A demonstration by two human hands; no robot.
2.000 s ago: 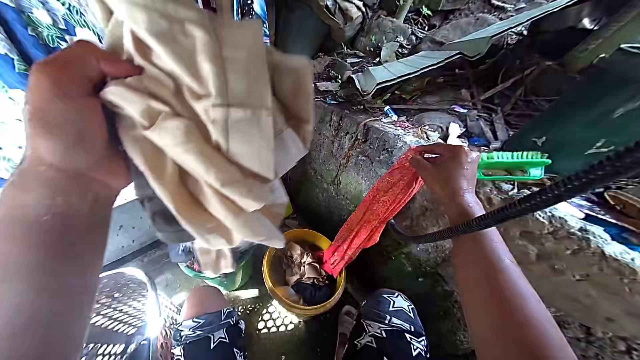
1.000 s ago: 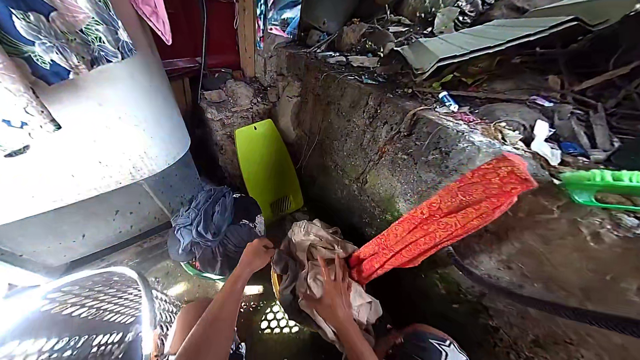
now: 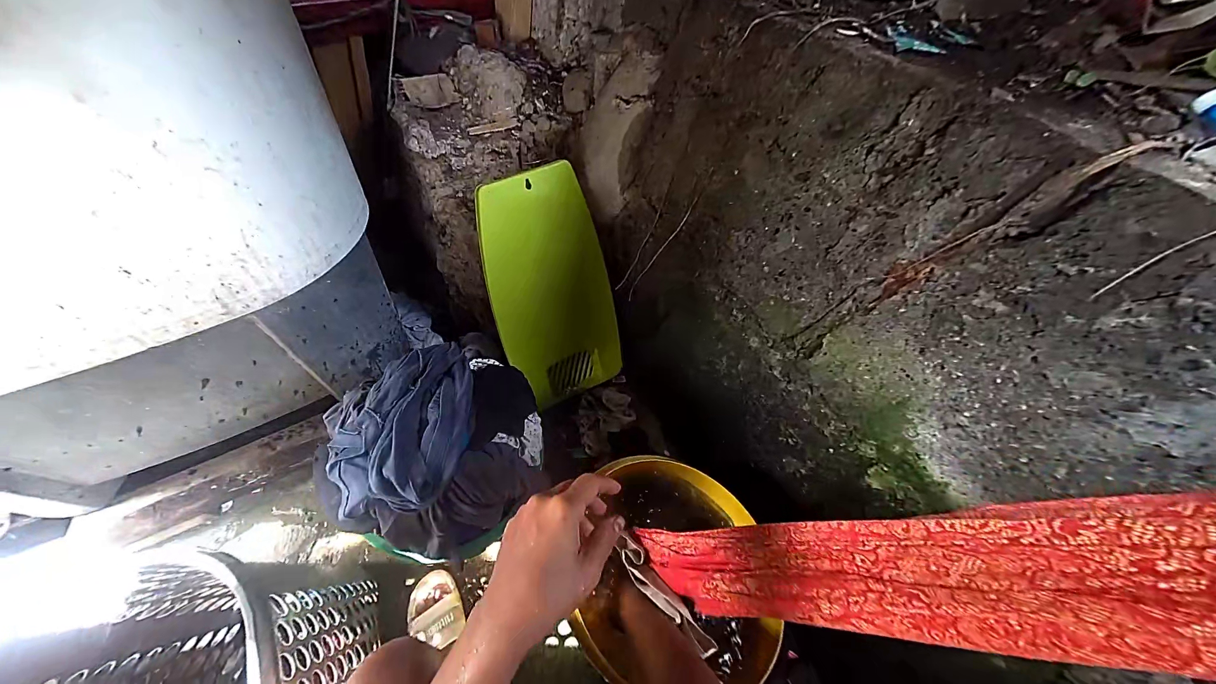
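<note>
My left hand [image 3: 565, 532] is over the left rim of a yellow basin [image 3: 736, 508] of dark water, fingers loosely curled and apart; a beige cloth strip [image 3: 655, 589] lies close by its thumb. My right hand [image 3: 638, 608] reaches down into the basin, mostly hidden in the dark water, so its grip does not show. One end of a red patterned cloth [image 3: 931, 570] hangs at the basin, and the cloth stretches away past the right edge of view. Left of the basin, a heap of dark wet clothes [image 3: 418, 437] fills a green-rimmed container.
A lime-green plastic board [image 3: 549, 280] leans against the rough wall [image 3: 807, 237] behind the basin. A perforated plastic basket [image 3: 249, 627] stands at the lower left, with a sandaled foot [image 3: 437, 608] beside it. A large white rounded structure [image 3: 161, 171] takes up the upper left.
The beige garment, held up in the air two seconds ago and bunched under both hands one second ago, is now mostly down in the basin. The view has moved closer to the basin.
</note>
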